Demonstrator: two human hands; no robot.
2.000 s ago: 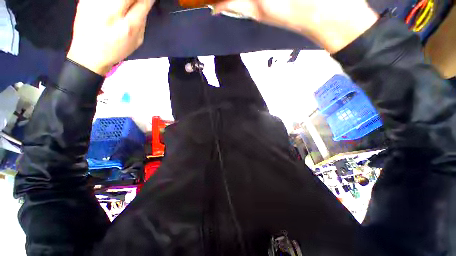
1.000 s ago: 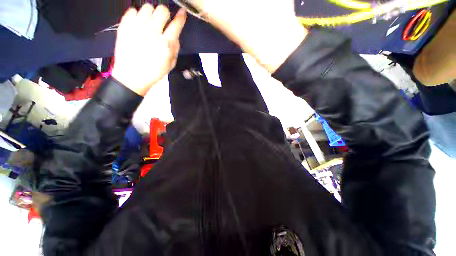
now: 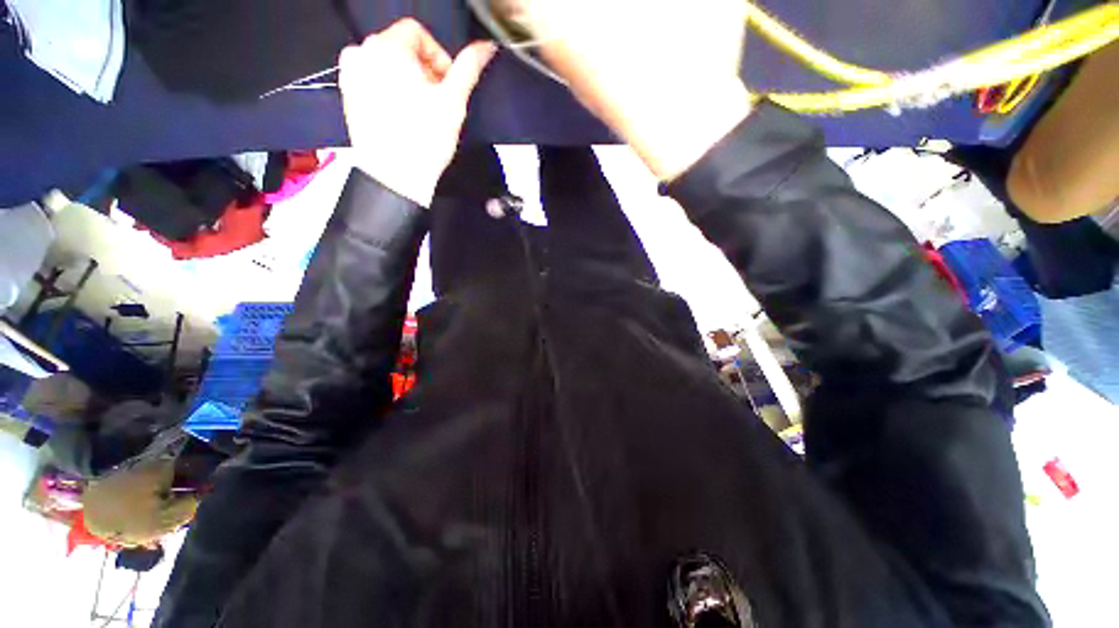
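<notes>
My left hand (image 3: pixel 405 104) is at the top left of centre, its fingers bent and thumb pointing right, over dark cloth; whether it holds a piece is not clear. My right hand (image 3: pixel 650 80) is overexposed and cut off by the top edge. It appears to grip the steam iron, whose curved silver edge (image 3: pixel 525 47) shows at its left; the handle is hidden. The black fabric stack (image 3: pixel 227 47) lies left of my left hand, with pale threads (image 3: pixel 301 86) at its edge. All lie on the navy table cover (image 3: pixel 589 123).
Yellow hoses (image 3: pixel 933 81) run right from the iron. A white-grey pile (image 3: pixel 76 43) lies far left. A brown roll (image 3: pixel 1074 153) is at the right end. Below the table are a blue crate (image 3: pixel 258 331) at left, another blue crate (image 3: pixel 992 292) at right, and heaped red and black cloth (image 3: pixel 215 209).
My right hand and the iron have moved left, close to my left hand, which has moved right. More of the yellow hoses shows. The orange handle is now out of view.
</notes>
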